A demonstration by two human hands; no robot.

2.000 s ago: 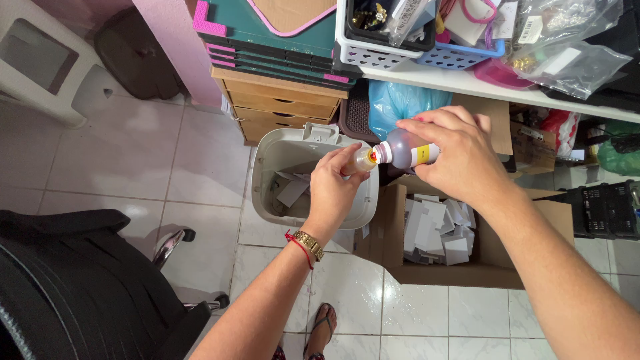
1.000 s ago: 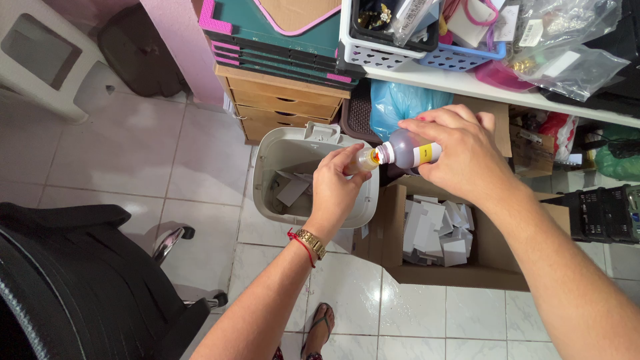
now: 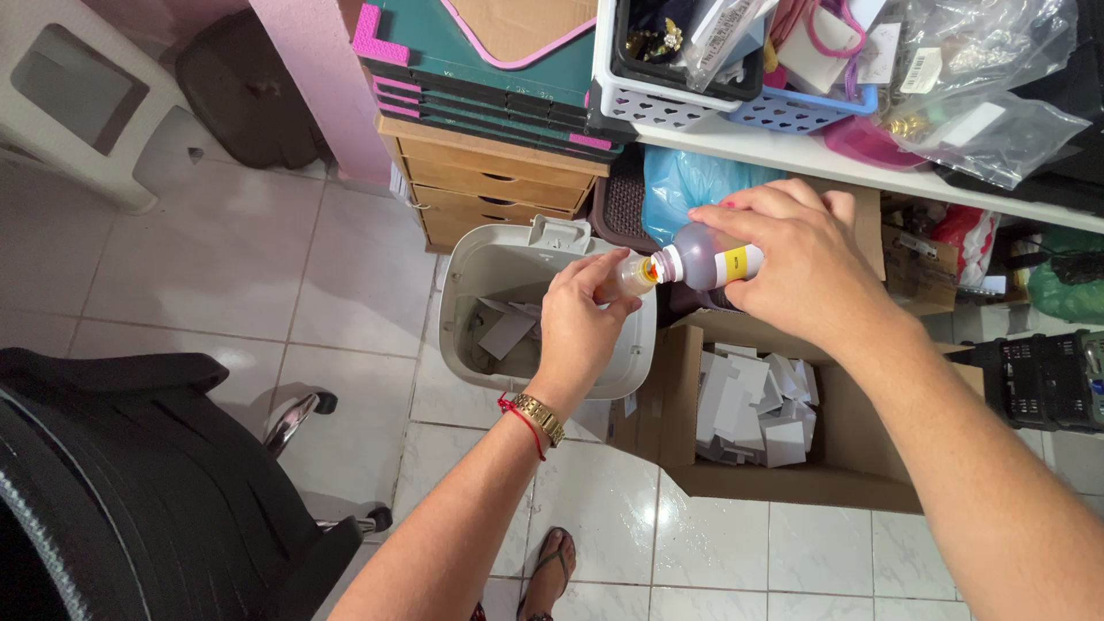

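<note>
My left hand (image 3: 586,319) holds a small clear container (image 3: 628,278) with yellowish liquid at its mouth, above the right part of a grey plastic bin (image 3: 632,366). In my right hand (image 3: 798,250) is a larger translucent plastic bottle (image 3: 700,256) with a yellow and white label, tipped on its side. Its white neck meets the small container's mouth, where a bit of red-orange shows. My fingers cover part of both vessels. White paper scraps (image 3: 507,334) lie inside the bin.
Right of the bin stands a cardboard box (image 3: 793,490) with white card pieces (image 3: 740,401). Behind are wooden drawers (image 3: 492,177), a blue plastic bag (image 3: 699,185) and a white shelf (image 3: 776,155) with baskets. A black chair (image 3: 164,492) is at left, my sandalled foot (image 3: 549,569) below.
</note>
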